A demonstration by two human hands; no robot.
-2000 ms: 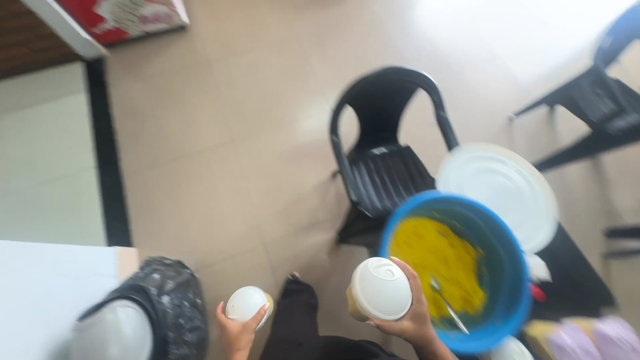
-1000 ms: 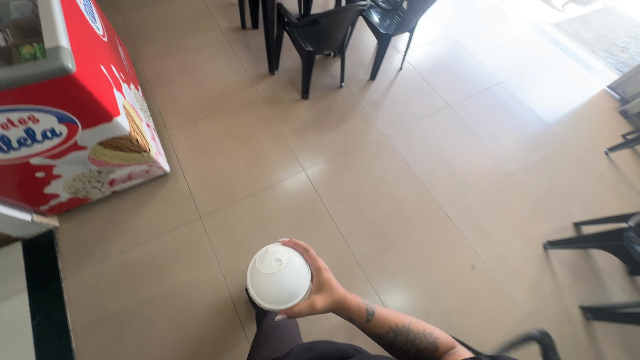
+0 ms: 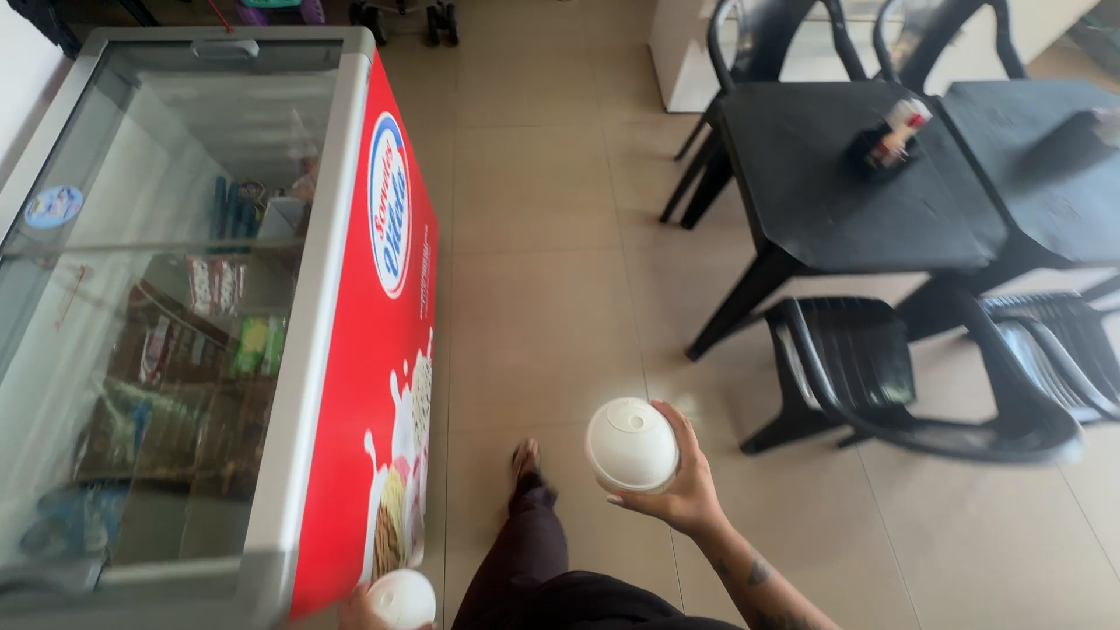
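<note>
A cup with a white lid [image 3: 632,444] is gripped in my right hand [image 3: 687,490], whose fingers wrap around its right side, above the tiled floor. Low in the view, near the bottom corner of the freezer, my left hand [image 3: 357,611] holds a second white-lidded cup [image 3: 403,600]. Only part of that hand shows, and the frame's lower edge cuts it off. The lids hide what is inside both cups.
A red chest freezer [image 3: 350,367] with a glass top and packaged goods inside stands along the left. At the right are black plastic tables [image 3: 857,219], one bearing a condiment holder [image 3: 888,144], and black chairs [image 3: 844,350]. Tiled floor [image 3: 534,306] runs between them.
The view has moved a lot, from the blue tub of yellow food and the chair to the freezer and tables. The left hand, out of view one second ago, shows again with its cup.
</note>
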